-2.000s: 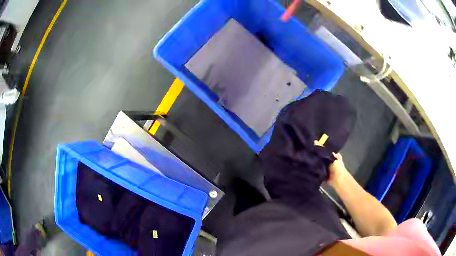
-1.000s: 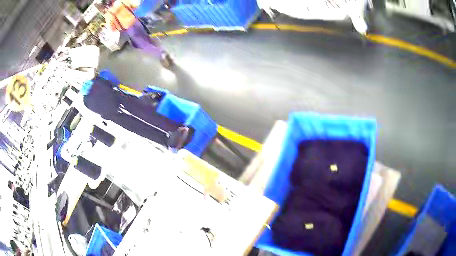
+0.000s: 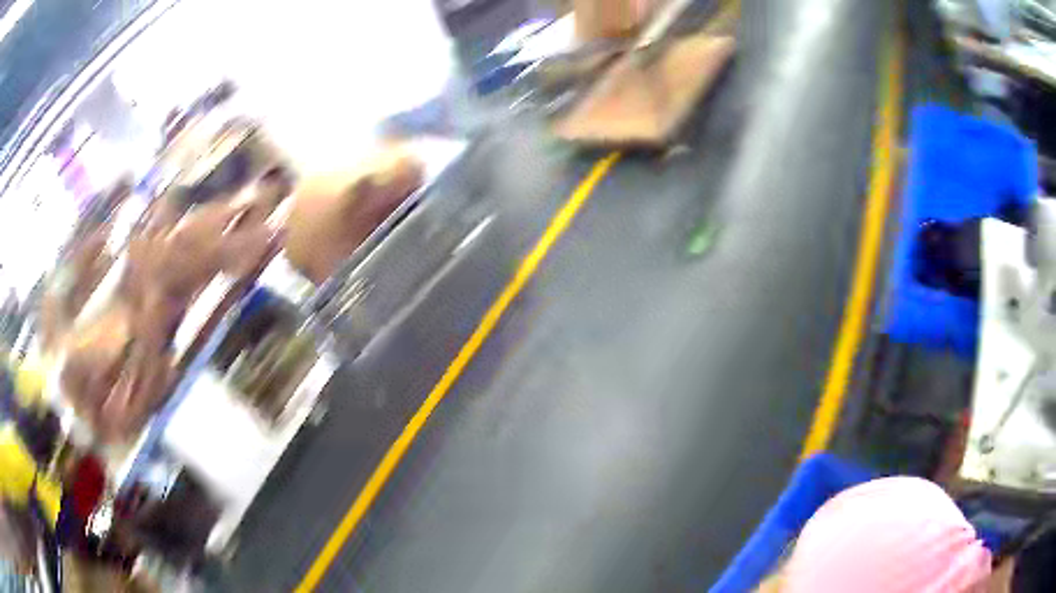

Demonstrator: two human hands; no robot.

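Neither of my hands is in the picture. A pink sleeve or shoulder [image 3: 889, 544] is cut off by the bottom edge at the lower right. Beside it, the rim of a blue crate [image 3: 778, 524] shows; the crate's inside is hidden. Another blue crate [image 3: 970, 168] stands at the right with a dark piece [image 3: 950, 255] in it. The view is blurred.
A grey floor [image 3: 602, 382] runs up the middle between two yellow lines [image 3: 463, 359]. A brown board or low platform [image 3: 649, 93] lies at the top. A white table [image 3: 1013, 359] stands at the right. Blurred brown and white items [image 3: 232, 209] line the left.
The view has swung from the crates and sewing tables to the aisle. The hand on the dark fabric two seconds ago and the crate with stickered dark panels are out of view.
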